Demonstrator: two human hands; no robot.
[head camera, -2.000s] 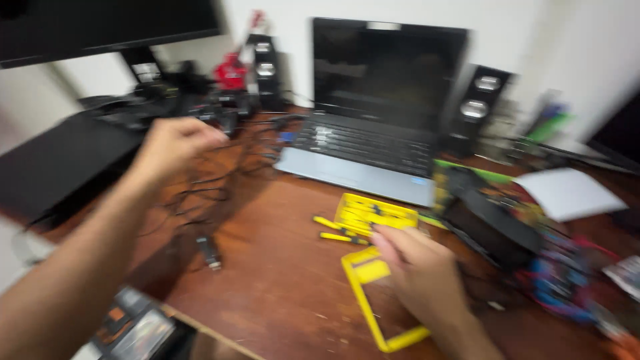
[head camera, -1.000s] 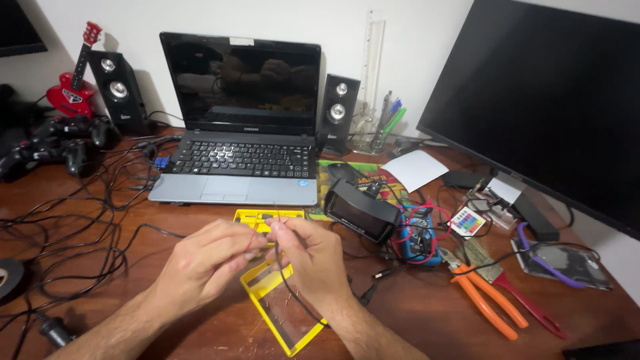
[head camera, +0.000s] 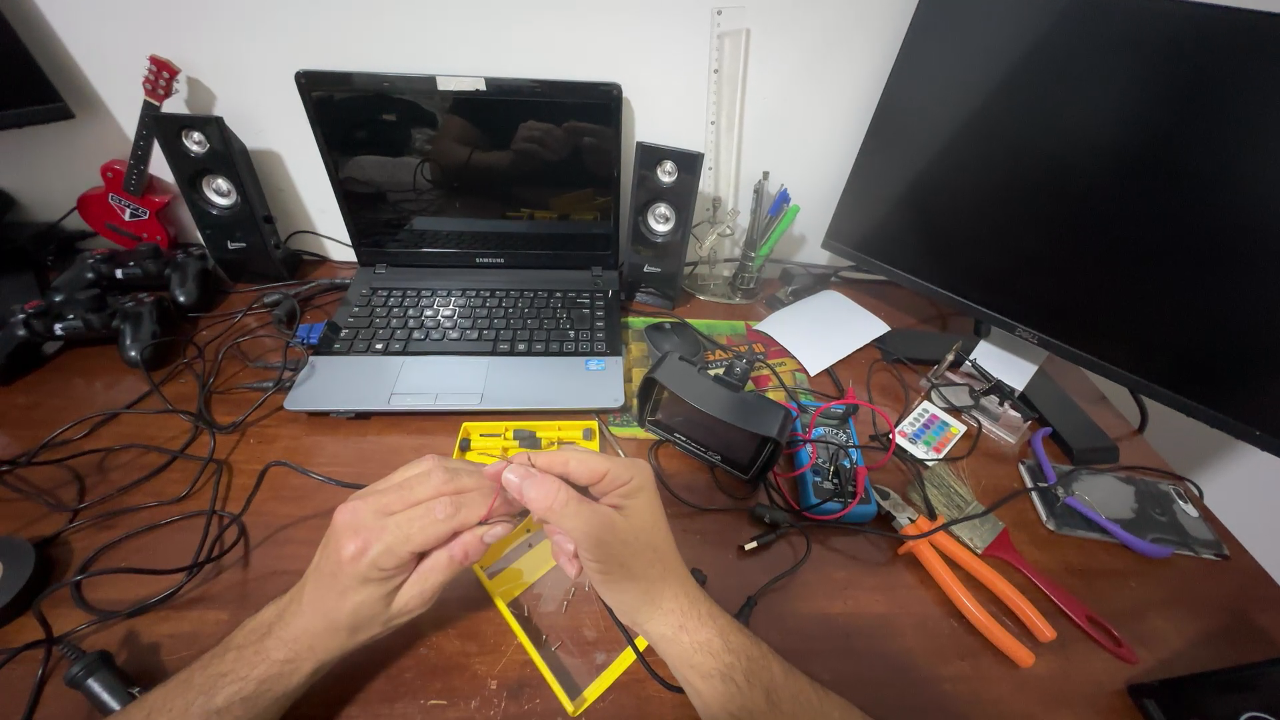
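My left hand (head camera: 405, 535) pinches a thin red wire (head camera: 494, 492) between thumb and fingers. Touching it at the fingertips, my right hand (head camera: 600, 525) grips the end of a black cable (head camera: 632, 640) that runs down beneath the wrist. The exact wire ends are partly hidden by the fingers. Behind the hands lies a yellow case (head camera: 527, 428) of small yellow-and-black screwdrivers (head camera: 540, 438). Under them its yellow-framed clear lid (head camera: 560, 655) rests on the wooden desk, with several small screws (head camera: 568, 600) on it.
An open laptop (head camera: 450, 385) stands behind. To the right are a black display device (head camera: 715, 420), a blue multimeter (head camera: 835, 470), orange-handled pliers (head camera: 975, 590), a brush (head camera: 1055, 600), purple-handled pliers (head camera: 1100, 515) and a monitor (head camera: 1080, 200). Tangled black cables (head camera: 180, 480) cover the left side.
Two seconds ago my hands were apart, the right one by the yellow case; one second ago they were together, as now. The view has swung to the right since the first frame.
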